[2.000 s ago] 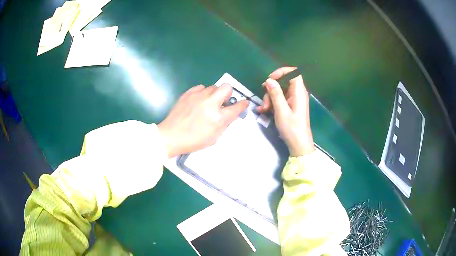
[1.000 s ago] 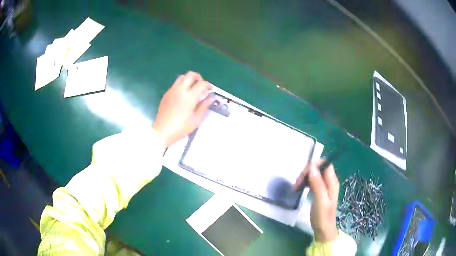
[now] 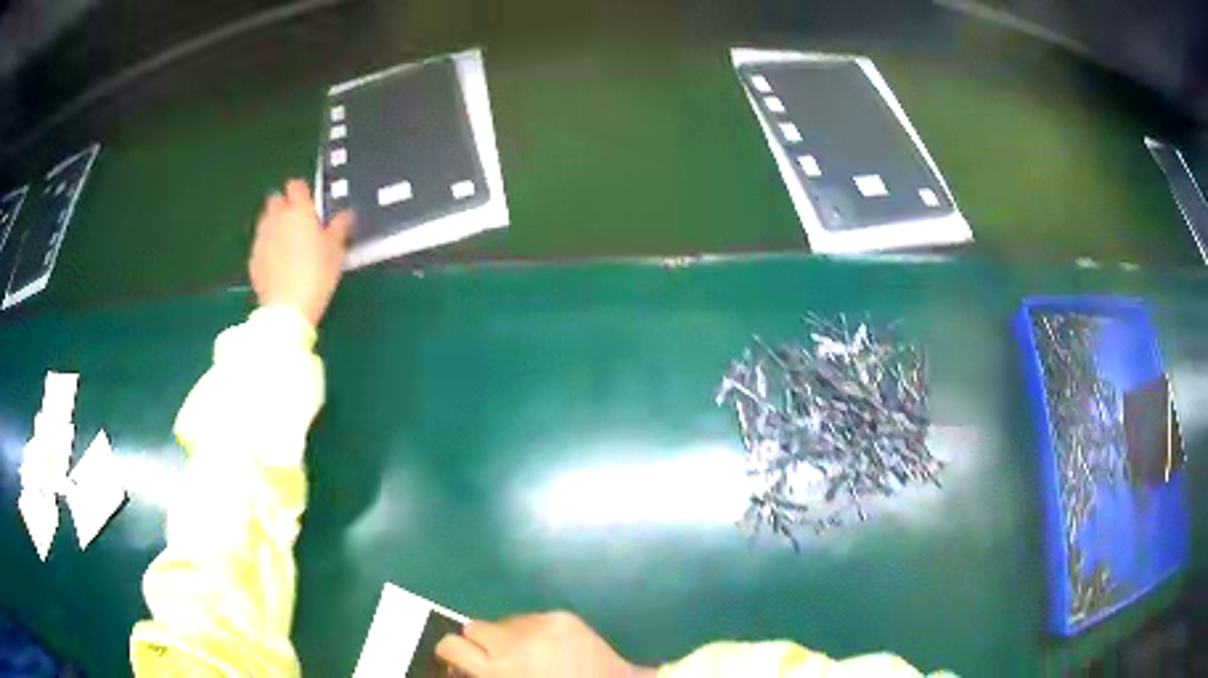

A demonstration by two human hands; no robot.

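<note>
A dark tablet cover (image 3: 411, 139) with white patches and a white backing sheet lies on the darker green belt surface at upper left. My left hand (image 3: 298, 252) is at its lower left corner, slightly blurred, with the thumb over the corner; whether it grips is unclear. My right hand (image 3: 543, 646) is low at the bottom edge, partly cut off. Its bent fingers touch the black area of a white card (image 3: 392, 636), also cut off. Whether it holds anything is hidden; no tweezers show.
Another patched cover (image 3: 848, 146) lies on the belt at upper right, with partial covers at both sides. A heap of silvery-dark slivers (image 3: 841, 431) lies on the bench. A blue tray (image 3: 1137, 331) is at far right. Pale loose cards (image 3: 97, 490) are at left.
The view has turned and shifted right. The cover on the bench between my hands is no longer seen there. My left hand is at a belt cover; my right hand is at the black-and-white card.
</note>
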